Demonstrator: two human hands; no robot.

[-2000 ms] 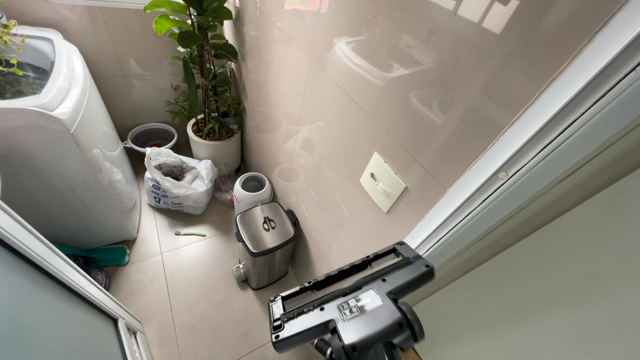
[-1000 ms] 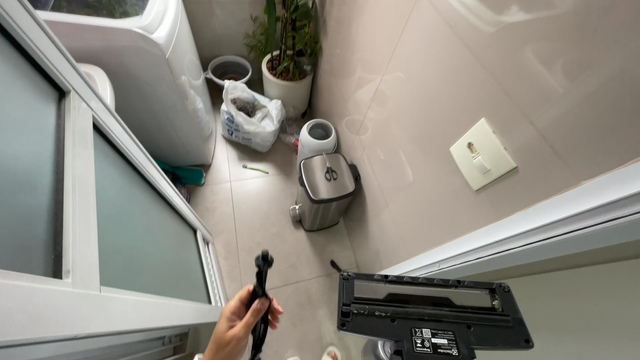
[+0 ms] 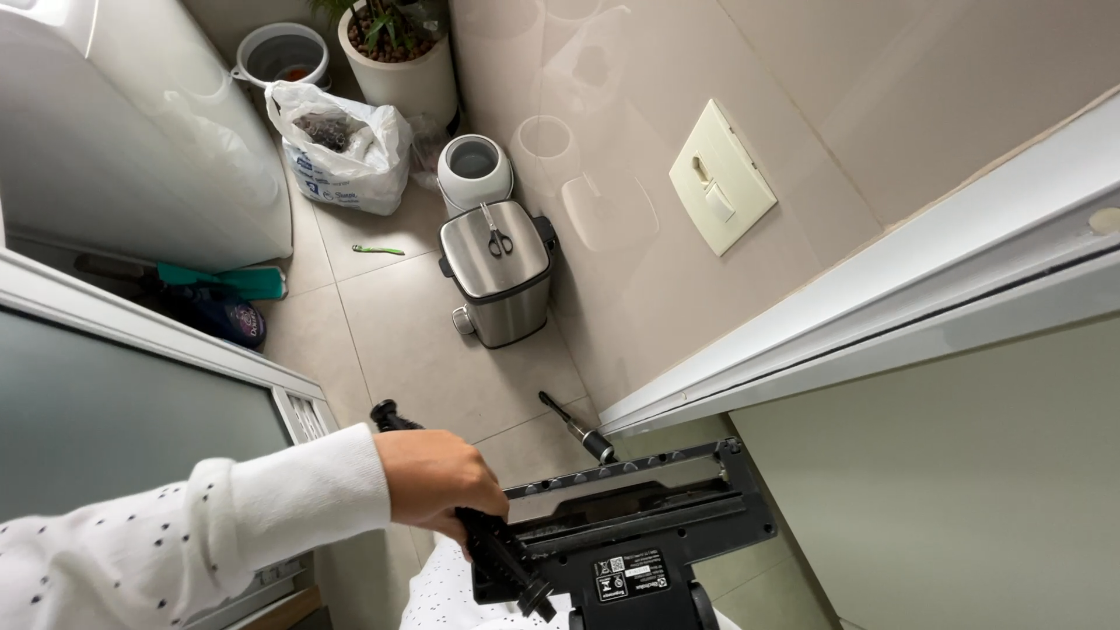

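Observation:
My left hand (image 3: 446,486), in a white dotted sleeve, grips a black vacuum brush roller (image 3: 494,547) that slants down to the right. The roller's lower end overlaps the left side of an upturned black vacuum cleaner floor head (image 3: 630,525), whose long brush slot lies open. A label with writing is on the head's underside. My right hand is out of view, so its hold cannot be seen. Beyond the head, a black and silver vacuum part (image 3: 582,429) is near the door frame.
A steel pedal bin (image 3: 503,293) with scissors (image 3: 497,241) on its lid stands by the wall. Behind are a white container (image 3: 474,171), a plastic bag (image 3: 350,166), a grey bucket (image 3: 283,57) and a potted plant (image 3: 398,79). A green stick (image 3: 378,250) lies on the tiles. Glass door left.
My left hand, out of view two seconds ago, has come in with the brush roller and moved from beside the floor head to over its left side. The view has shifted.

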